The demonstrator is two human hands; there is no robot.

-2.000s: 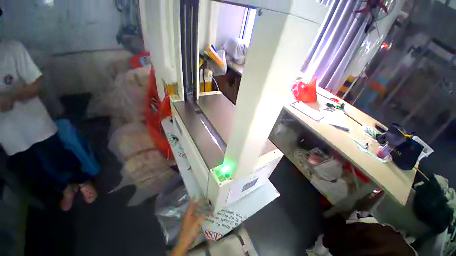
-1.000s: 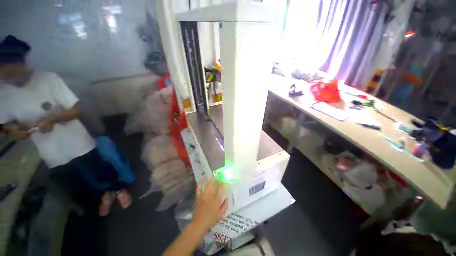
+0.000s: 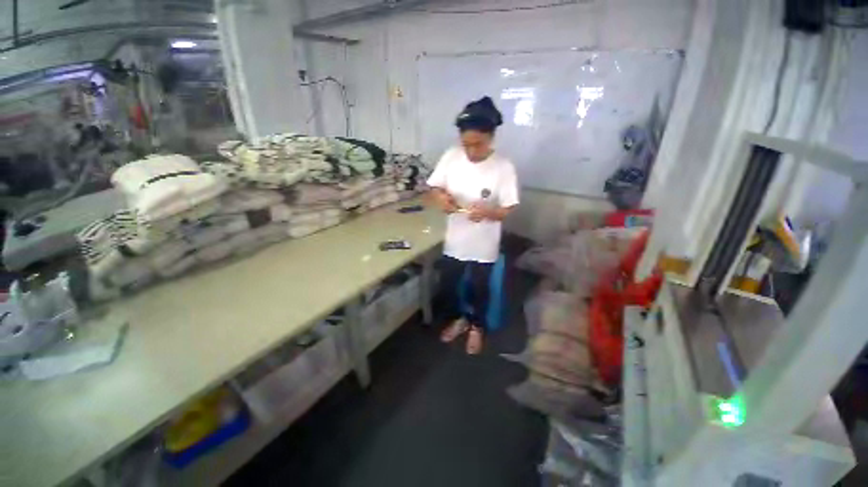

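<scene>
Neither of my hands is in the picture. The white arch-framed machine (image 3: 657, 390), perhaps a strapping machine, stands at the right, cut off by the edge. Its slotted metal top (image 3: 706, 333) shows, and a green light (image 3: 730, 411) glows on its near corner. A long cream-topped table (image 3: 276, 300) runs from the lower left to the middle. Folded garment bundles (image 3: 167, 185), white and cream with dark bands, are stacked along its far side.
A person in a white shirt (image 3: 476, 224) stands at the table's far end, a blue stool (image 3: 496, 295) behind. Polybagged garments (image 3: 557, 342) and a red bag (image 3: 619, 314) lie beside the machine. Grey floor (image 3: 428, 409) lies between. A blue tub (image 3: 205, 439) is under the table.
The view has swung left, so the machine now stands at the right edge and the long table shows. The hand that was by the green light has left the picture.
</scene>
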